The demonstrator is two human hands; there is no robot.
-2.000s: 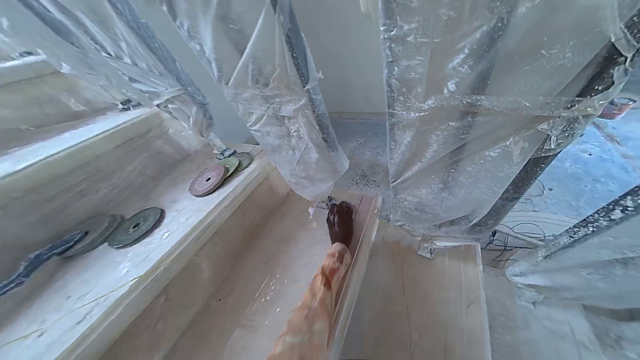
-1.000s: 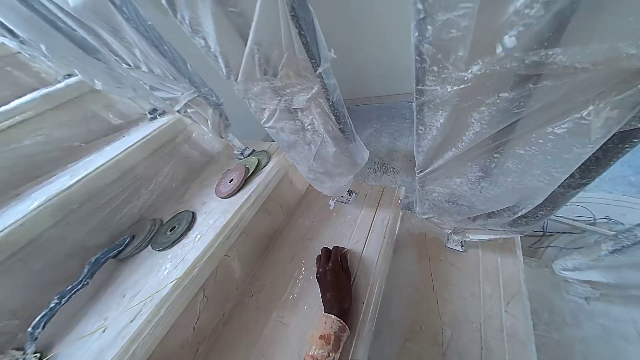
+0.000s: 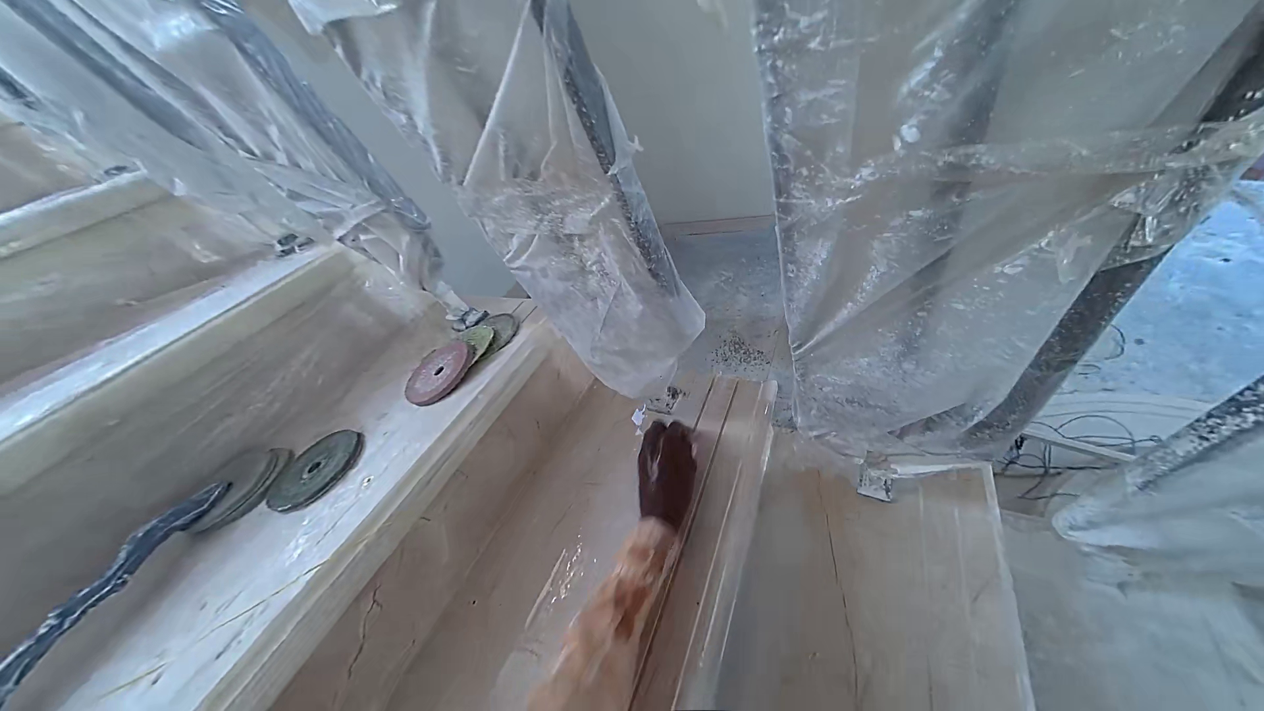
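Note:
My left hand [image 3: 668,476], dark against the pale sleeve [image 3: 617,612], reaches forward palm down on a stone stair tread [image 3: 533,563]. It lies just left of the two grooves near the tread's front edge. Its fingers point at a small metal bracket [image 3: 664,402] under the plastic wrapping. The palm side is hidden, so whether anything is beneath it cannot be told. My right hand is out of view. On the step to the left lie a reddish abrasive disc [image 3: 439,372], a greenish disc [image 3: 480,342] and a dark grey disc [image 3: 316,471].
Dusty plastic sheeting [image 3: 592,247] hangs around the railing posts beside the stairs. Another large sheet [image 3: 889,247] hangs at the right. A dark, plastic-wrapped hose or cord [image 3: 109,583] lies at the lower left. Loose cables [image 3: 1057,444] lie on the floor at the right.
My hand first drew back along the tread toward me, then moved forward again to near the bracket. The discs have stayed on their step.

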